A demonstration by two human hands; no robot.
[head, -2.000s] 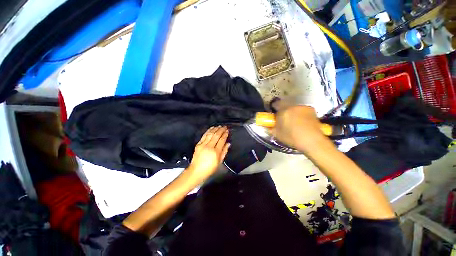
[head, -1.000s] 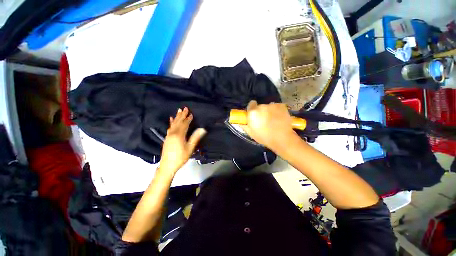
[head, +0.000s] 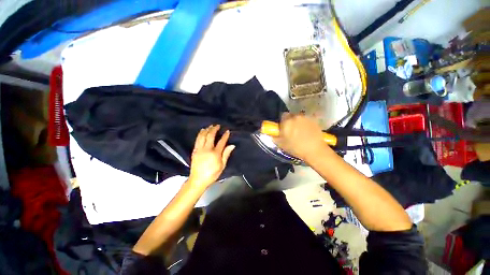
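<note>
A black garment (head: pixel 123 121) with thin white stripes lies spread across the white table from its left edge to the middle. My right hand (head: pixel 300 134) is closed around the orange-yellow handle of a steam iron (head: pixel 270 129). The iron's shiny metal body rests on the right part of the garment. My left hand (head: pixel 208 156) lies on the garment to the left of the iron, fingers apart, palm down. The padded board under the garment is hidden.
A brownish metal iron rest (head: pixel 305 72) lies behind the iron. A blue bar (head: pixel 180 45) crosses the table's back left. A yellow and black hose (head: pixel 359 64) curves at right, beside a blue tray (head: pixel 377 134) and red baskets (head: pixel 454 134). Black cloth hangs at lower left.
Over the last second the iron in my right hand has shifted slightly right, and my left hand has moved slightly right on the garment. The camera view has also shifted.
</note>
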